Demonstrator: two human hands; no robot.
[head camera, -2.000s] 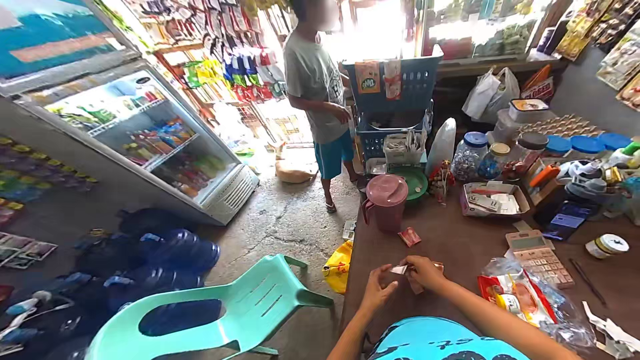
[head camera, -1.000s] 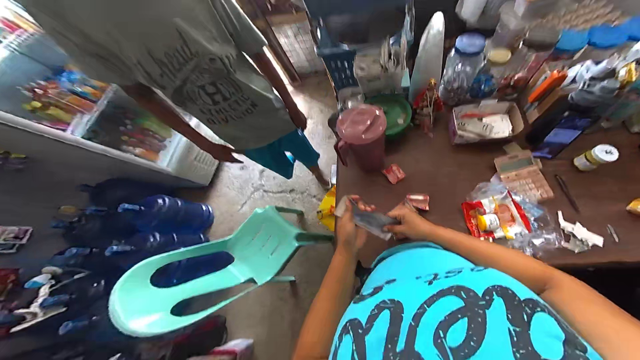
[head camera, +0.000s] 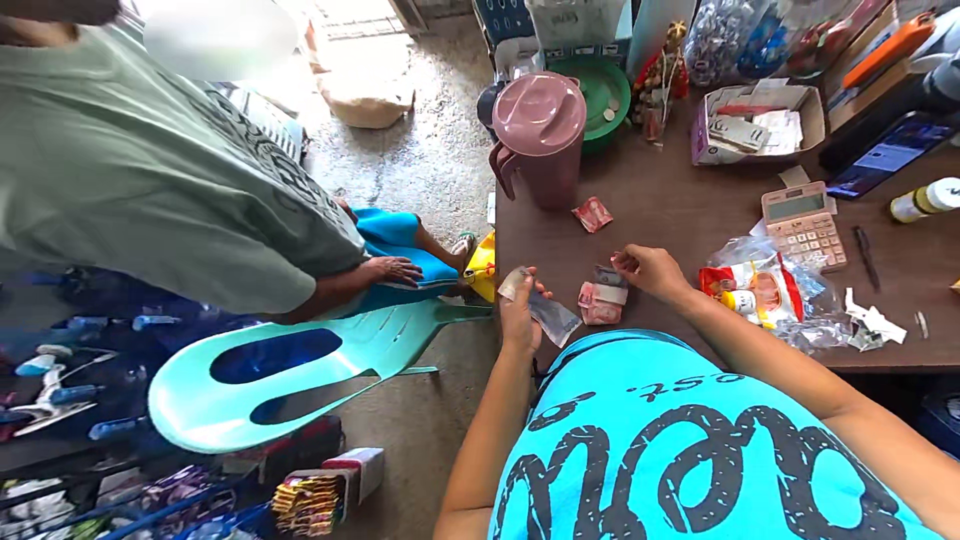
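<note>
At the table's left edge, my left hand (head camera: 523, 304) holds a small clear plastic bag (head camera: 553, 316) that hangs toward my shirt. My right hand (head camera: 651, 270) is just above the tabletop, fingers bent and fingertips close together; whether something small is between them I cannot tell. Between the hands lies a small bundle of reddish paper packets or notes (head camera: 602, 303) with a pale band, and a dark flat piece (head camera: 610, 276) touches its upper side. A small red packet (head camera: 592, 214) lies farther up, near the mauve plastic pitcher (head camera: 541, 135).
A pink calculator (head camera: 804, 223), a red and white plastic packet (head camera: 757, 291), a pen (head camera: 866, 257) and a paper-filled box (head camera: 757, 124) are on the right. A green basin (head camera: 600, 105) stands behind the pitcher. To my left are a person (head camera: 172, 180) and a mint-green plastic chair (head camera: 300, 367).
My hands have moved apart; the clear bag is now in my left hand alone. The person has come close on my left since the first frame. The view has turned downward.
</note>
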